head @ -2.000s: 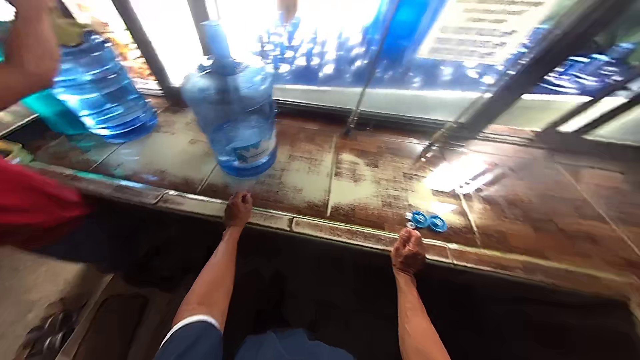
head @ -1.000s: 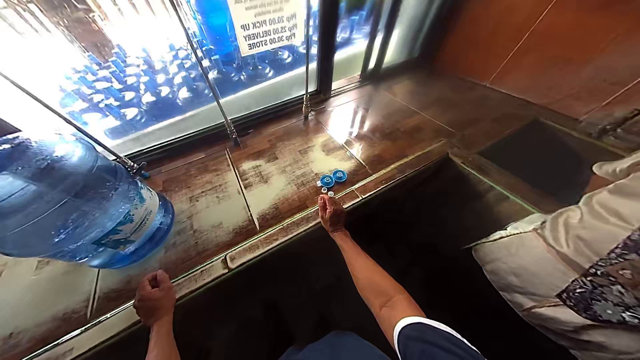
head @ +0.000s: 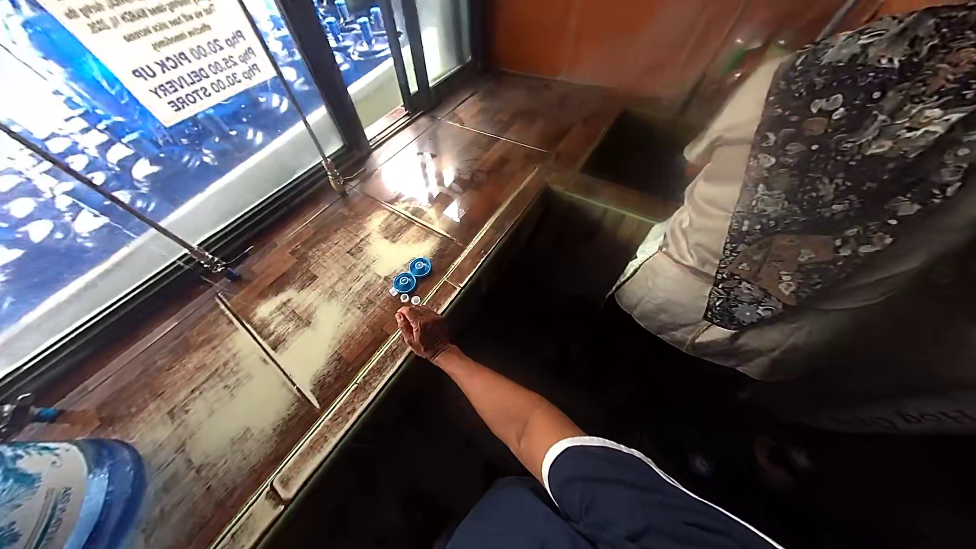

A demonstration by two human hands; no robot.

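Note:
My right hand (head: 423,332) rests with curled fingers on the front edge of the worn tiled counter (head: 343,290). Whether anything is inside it cannot be told. Just beyond its fingers lie two round blue bottle caps, one cap (head: 404,283) touching the other cap (head: 420,267). Between them and the hand are small white pieces (head: 410,300). My left hand is out of view. At the lower left corner stands part of a large blue water bottle (head: 72,496) with a label.
A window with dark frames (head: 324,76) runs behind the counter, with a printed sign (head: 175,61) on it and thin rods (head: 114,206) in front. Large fabric covers (head: 686,282), pale and floral, bulge at the right. A dark recess (head: 637,156) lies near the orange wall (head: 579,46).
The view has swung far to the right, so my left hand has left it and the floral fabric shows more. My right hand stays at the counter edge beside the caps.

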